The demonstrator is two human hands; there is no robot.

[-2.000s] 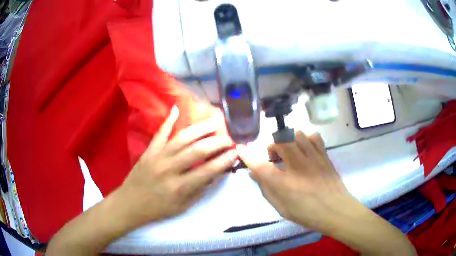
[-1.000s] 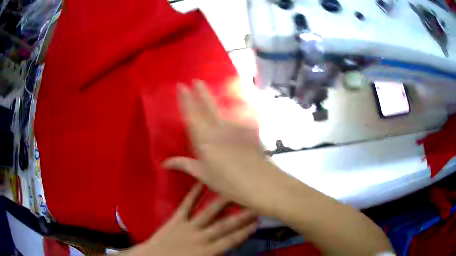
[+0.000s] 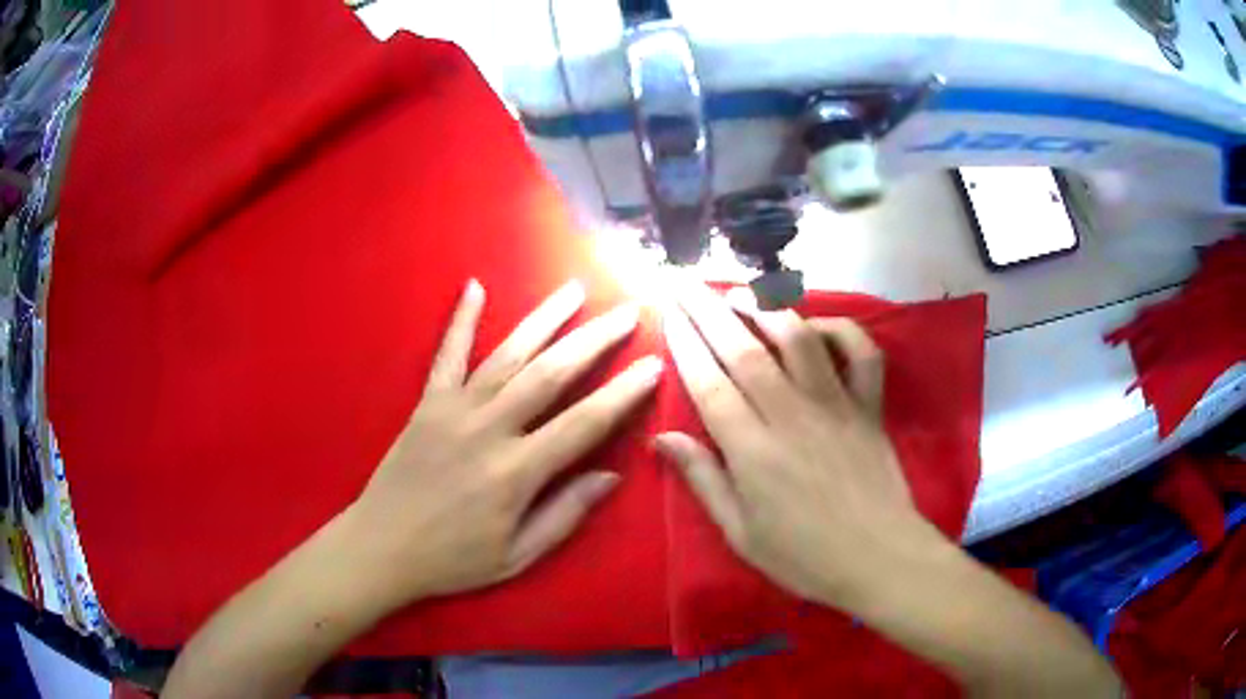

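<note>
A large red fabric panel [image 3: 273,355] covers the left and middle of the table. A smaller part of red cloth [image 3: 943,396] lies at its right, with an edge or seam running from the needle area towards the front. My left hand [image 3: 506,451] lies flat on the large panel, fingers spread. My right hand [image 3: 793,437] presses on the cloth right of the seam, fingertips near the needle. The white sewing machine head [image 3: 875,68] with "JACK" lettering stands above my hands. A bright glow hides the needle and presser foot.
A lit phone [image 3: 1018,219] lies on the machine bed at the right. A ragged red scrap [image 3: 1182,335] is at the table's right edge. A blue plastic crate [image 3: 1093,580] with red pieces is below it. Printed tape [image 3: 55,546] runs along the far left edge.
My hands, crossed close together over the cloth a second ago, now lie side by side on it. The red cloth now extends right, under my right hand and below the needle area.
</note>
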